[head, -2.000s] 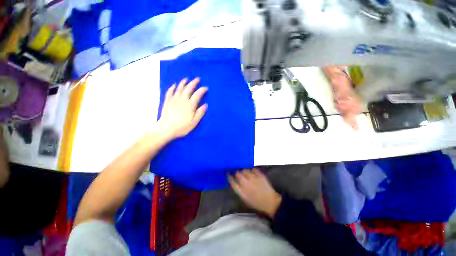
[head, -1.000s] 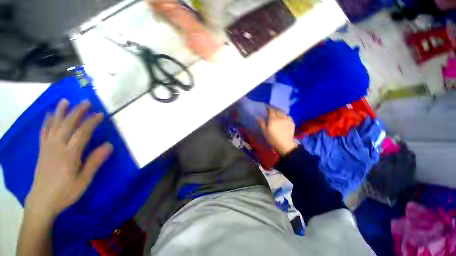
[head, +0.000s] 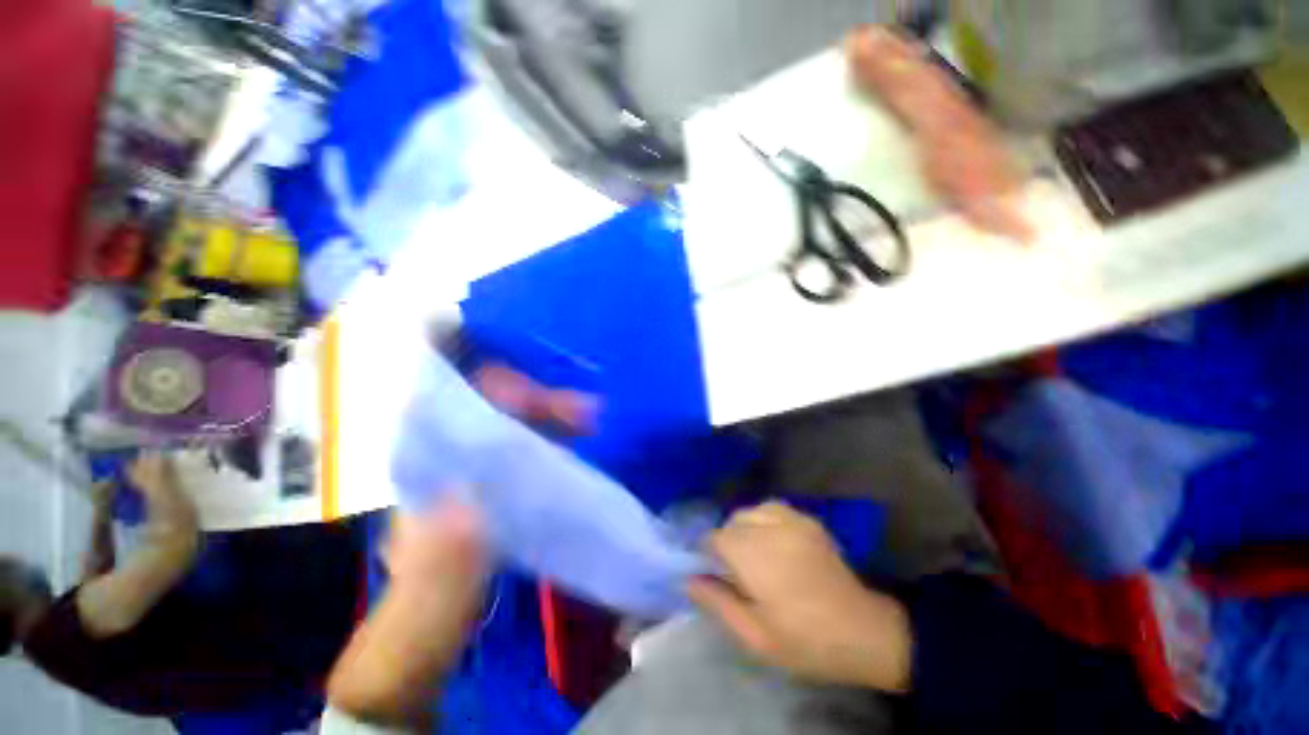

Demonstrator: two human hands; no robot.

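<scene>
A pale blue facing strip is stretched between my hands above the table's front edge, blurred by motion. My right hand grips its right end. My left hand is at its left part, very blurred, with the fingers partly behind the strip. A bright blue panel lies on the white table under and behind the strip, its upper right edge by the sewing machine head.
Black-handled shears, a salmon fuzzy strip and a dark smartphone lie right. Blue panels lie back left. Another person's hand is at far left. A red basket with blue pieces is below right.
My right hand has come from the basket side back to the table front with the pale blue strip. My left hand has left its flat place on the blue panel. The view has swung left.
</scene>
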